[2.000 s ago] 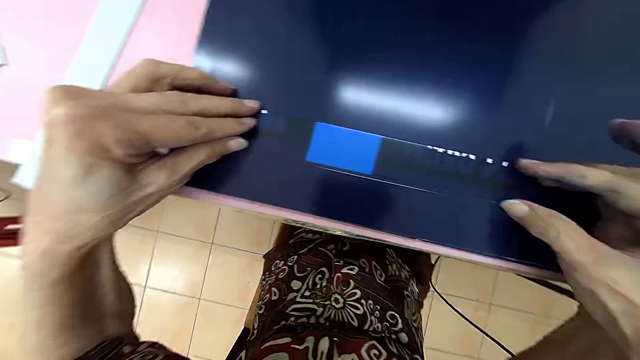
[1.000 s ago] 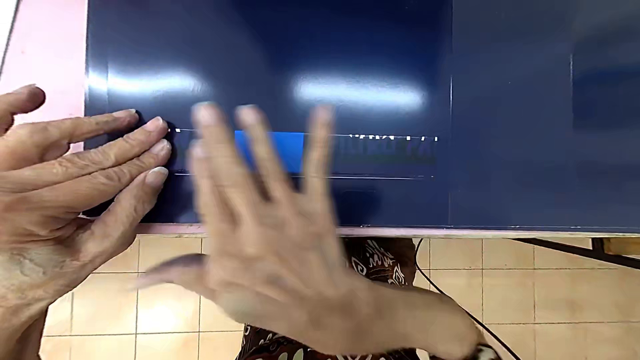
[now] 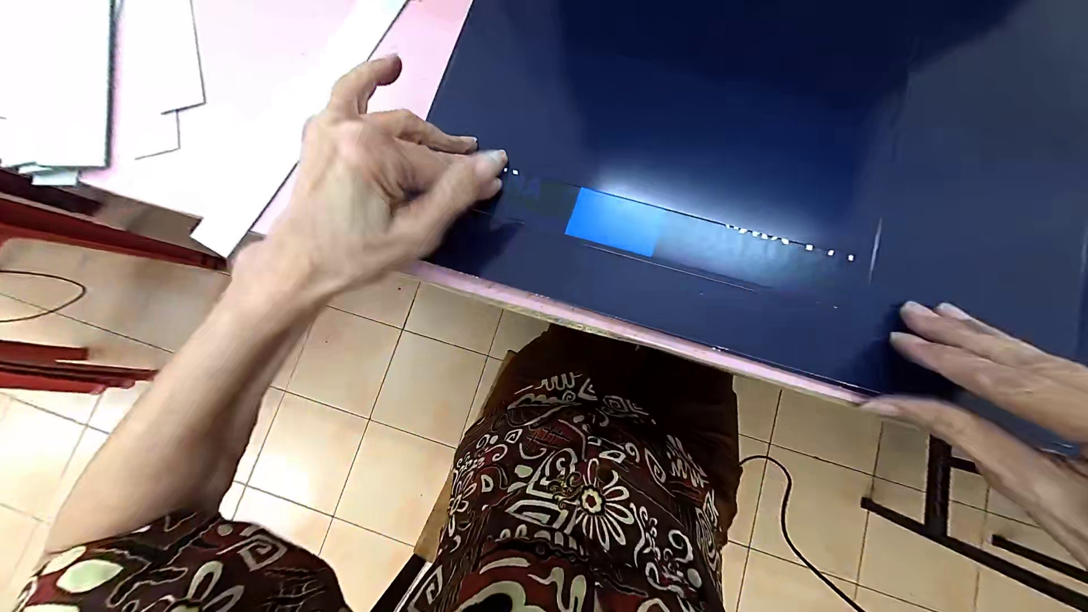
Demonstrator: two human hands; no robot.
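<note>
A large glossy dark blue sheet (image 3: 722, 102) covers most of the pink tabletop. Near its front edge lies a narrow strip (image 3: 693, 242) with a bright blue patch (image 3: 614, 223) and a row of small white marks; its exact material cannot be told. My left hand (image 3: 382, 178) is at the sheet's left side, thumb and fingers drawn together at the strip's left end; whether they pinch anything is unclear. On the right, my right hand (image 3: 994, 382) rests over the sheet near the front edge, fingers stretched out, with nothing seen in it.
White boards or sheets (image 3: 229, 93) lie on the pink surface at the left. The table's front edge (image 3: 595, 319) runs just before my patterned clothing (image 3: 586, 501). Below are red metal bars (image 3: 93, 225), a dark metal frame (image 3: 937, 489) and a black cable (image 3: 786, 510) over the tiled floor.
My right hand, over the blue patch one second ago, has moved right, off the strip. My left hand has changed from flat fingers to fingertips drawn together. The view has turned.
</note>
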